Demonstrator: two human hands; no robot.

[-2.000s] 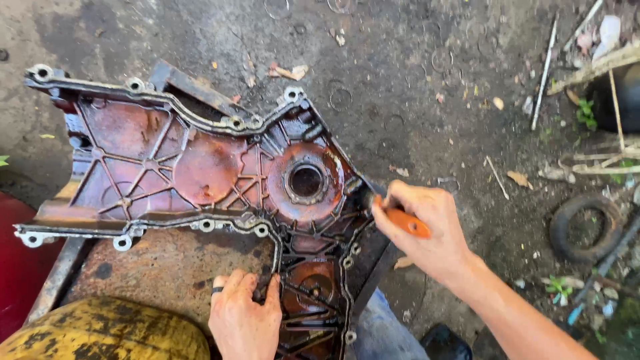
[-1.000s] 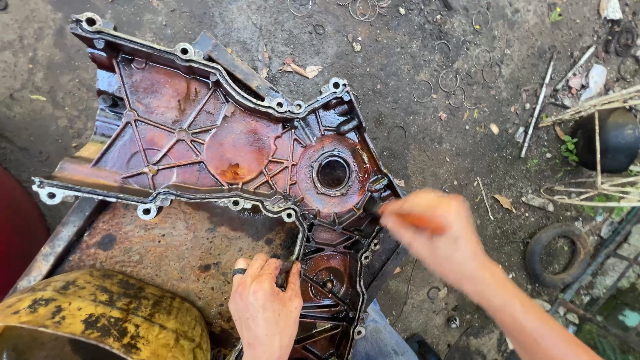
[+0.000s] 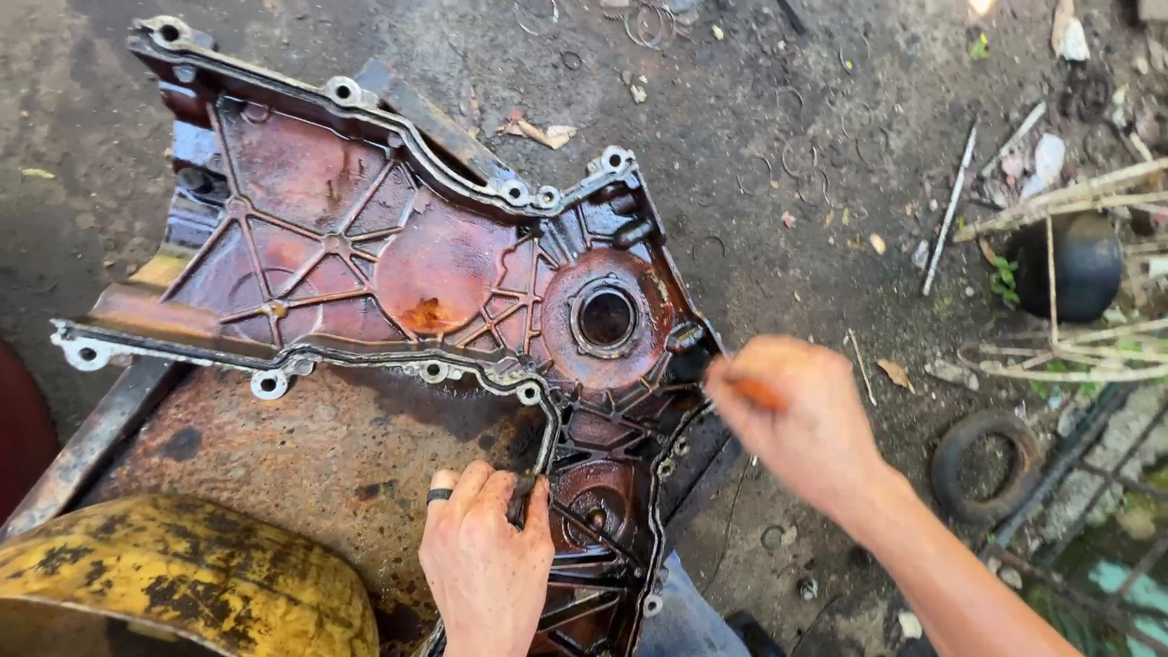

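An oily engine timing cover point(image 3: 438, 274) of cast metal, its ribbed inner side stained reddish brown, lies across a rusty metal stand point(image 3: 319, 447). My left hand point(image 3: 493, 547), with a dark ring on one finger, grips the cover's lower inner edge between thumb and fingers. Over the cover's right edge, beside the round opening, my right hand point(image 3: 794, 411) is closed on an orange-handled tool point(image 3: 759, 392). The hand is blurred and the tool's working end is hidden against the dark oily corner, so its kind cannot be told.
A stained yellow plastic container point(image 3: 182, 566) stands at the lower left, close to my left hand. A dark red object point(image 3: 23, 429) is at the left edge. On the ground at right are a rubber ring point(image 3: 987, 467), a black rounded object point(image 3: 1068, 266), sticks and scattered thin rings.
My right hand stays by the cover's right edge, its grip on the orange handle turned so that less of the handle shows. My left hand keeps its hold on the inner edge.
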